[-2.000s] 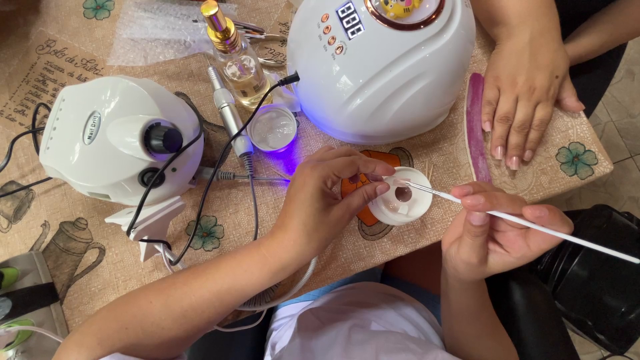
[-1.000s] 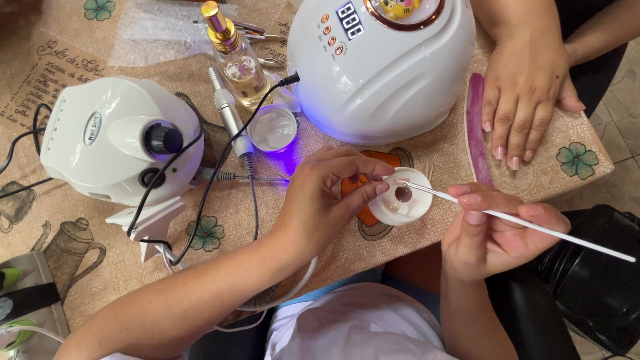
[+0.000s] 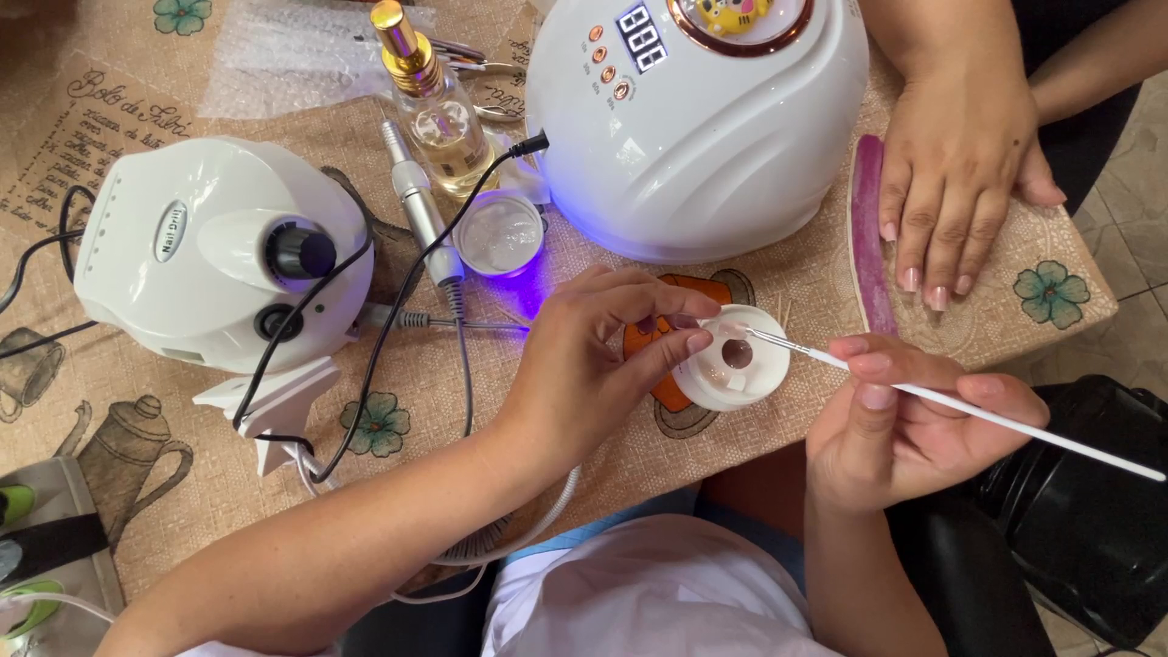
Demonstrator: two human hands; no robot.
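Observation:
A thin white nail brush (image 3: 990, 417) is held between the thumb and fingers of my right hand (image 3: 912, 420). Its metal ferrule and tip reach over a small round white jar (image 3: 765, 381) of clear gel with a dark round spot in it. At the jar's left rim is my left hand (image 3: 607, 356), thumb and forefinger close together; a small clear thing seems to be between them, too unclear to name. Beyond, an open round pot of clear gel (image 3: 498, 234) lies beside a silver nail drill handpiece (image 3: 422, 210).
A white nail lamp (image 3: 693, 137) stands at the back, a white nail drill unit (image 3: 219, 255) with black cables at left. A glass bottle with gold cap (image 3: 447, 128) stands between. Another person's hand (image 3: 958, 182) rests at right beside a purple nail file (image 3: 871, 237).

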